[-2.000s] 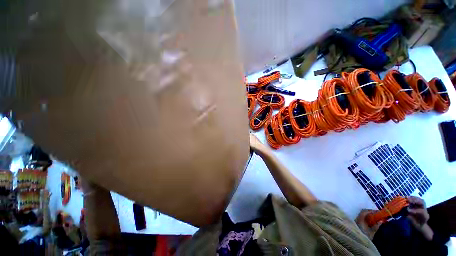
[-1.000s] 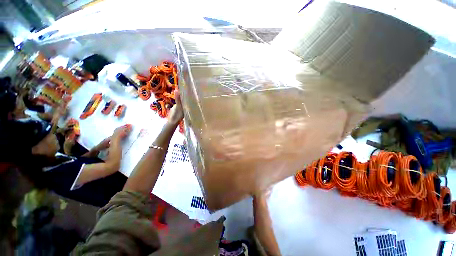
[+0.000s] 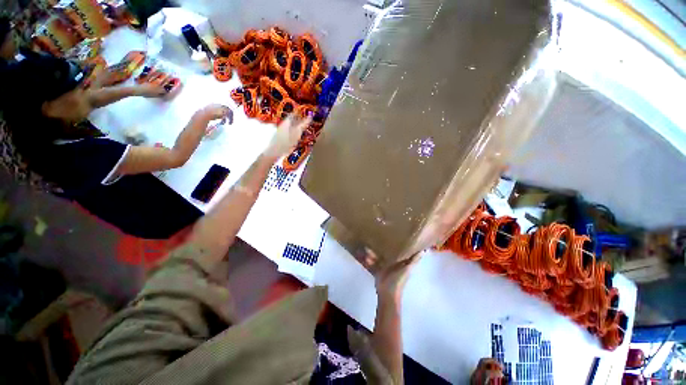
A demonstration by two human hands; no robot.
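A large brown carton (image 3: pixel 421 128) with shiny clear tape is held tilted above the white table (image 3: pixel 451 308), close to the camera. My right hand (image 3: pixel 393 269) grips its lower corner; some fingers are hidden. My left hand (image 3: pixel 289 135) is beside the carton's left edge, over the near side of a pile of orange coiled cables (image 3: pixel 278 64). It is blurred, and I cannot tell whether it touches a coil or the carton. The carton hides the middle of the table and wall.
A row of tied orange coils (image 3: pixel 541 259) stands at right. Label sheets (image 3: pixel 301 253) lie at the front edge, others (image 3: pixel 532 353) lower right. A phone (image 3: pixel 210 183) lies at left beside a seated person (image 3: pixel 83 162). Part of another person's hand (image 3: pixel 489 372) shows at the bottom.
The carton has swung up and its face has turned. My left hand has left the carton's side and is over the coil pile. My right hand stays at the lower corner.
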